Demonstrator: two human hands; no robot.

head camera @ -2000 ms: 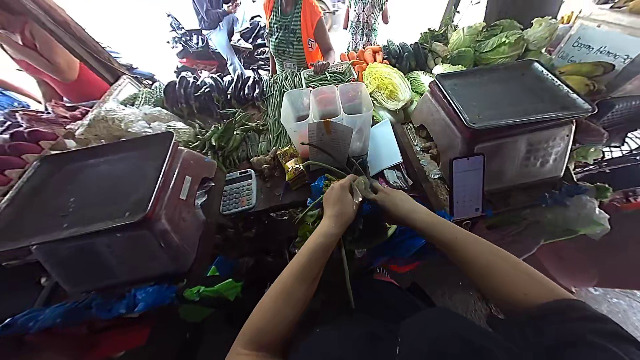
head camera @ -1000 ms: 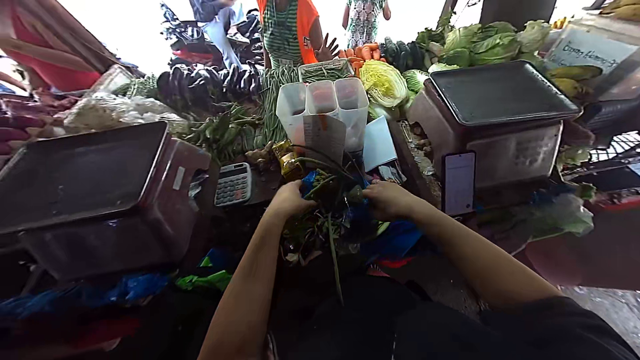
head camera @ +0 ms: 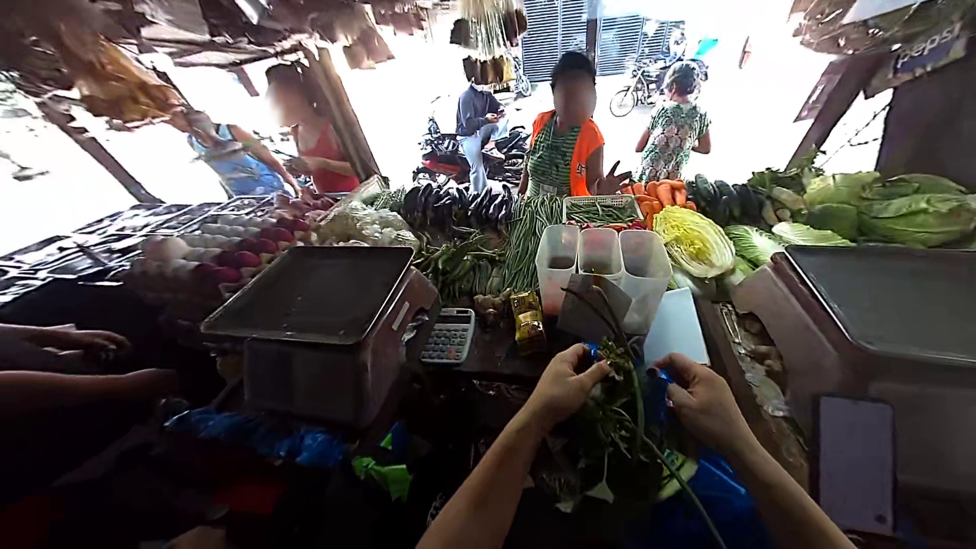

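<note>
My left hand (head camera: pixel 568 381) pinches one side of a blue plastic bag (head camera: pixel 657 400), and my right hand (head camera: pixel 690 389) grips its other side. Leafy green vegetables (head camera: pixel 610 427) lie in and against the bag between my hands, with long thin stalks (head camera: pixel 639 396) rising past my fingers and trailing to the lower right. The bag's lower part is dark and partly hidden by the leaves. Just beyond my hands stand three clear plastic containers (head camera: pixel 602 255) with a grey card in front. A white notepad or sheet (head camera: pixel 677 324) lies behind my right hand.
A calculator (head camera: pixel 448 335) and a yellow packet (head camera: pixel 527 320) lie left of the containers. Lidded bins stand left (head camera: pixel 313 293) and right (head camera: pixel 900 305); a phone (head camera: pixel 855 461) leans on the right one. String beans, eggplants, carrots and cabbages fill the counter's far side. A person in an orange vest (head camera: pixel 587 156) stands opposite.
My hands, together around the stalks two seconds ago, are now apart at the sides of the blue bag. The view has tilted up.
</note>
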